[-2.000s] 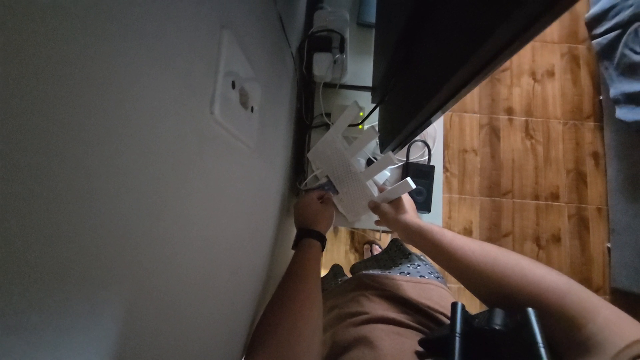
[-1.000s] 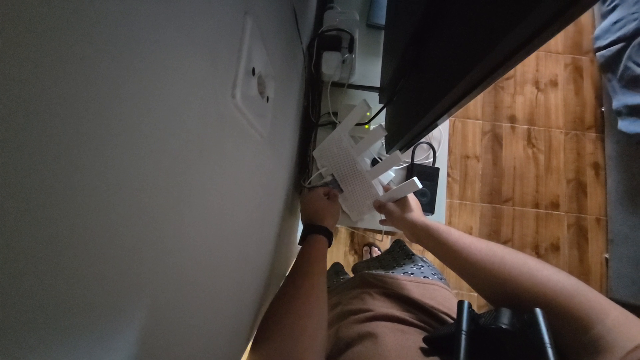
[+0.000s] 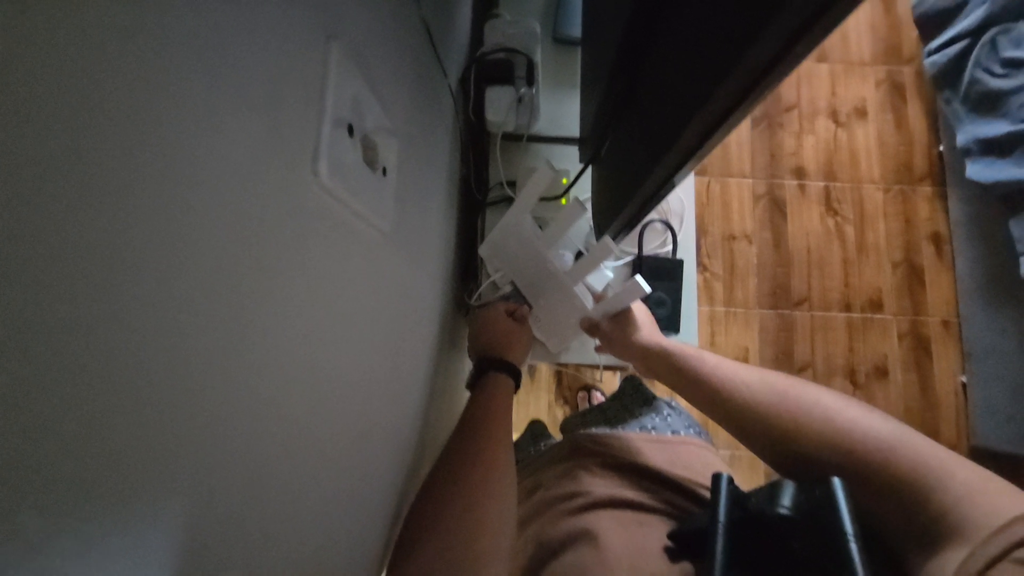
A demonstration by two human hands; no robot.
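A white router with several flat antennas [image 3: 538,276] is tilted over the white table top. My right hand [image 3: 628,330] grips its near right edge, beside the lowest antenna. At the router's left edge is my left hand [image 3: 502,324], fingers curled, next to a thin white cable [image 3: 486,292]; a grayish-blue thing shows at its fingertips, too dark to name, and whether the hand holds it is unclear. A dark band circles the left wrist. Behind the antennas, a white device with green lights [image 3: 552,182] is partly hidden.
A white power strip [image 3: 512,40] with plugs and cables lies by the wall. A large dark screen [image 3: 688,80] overhangs the table. Right of the router lies a black device with a loop [image 3: 662,292]. A wall socket [image 3: 360,144] is at left, blue fabric [image 3: 988,96] at far right.
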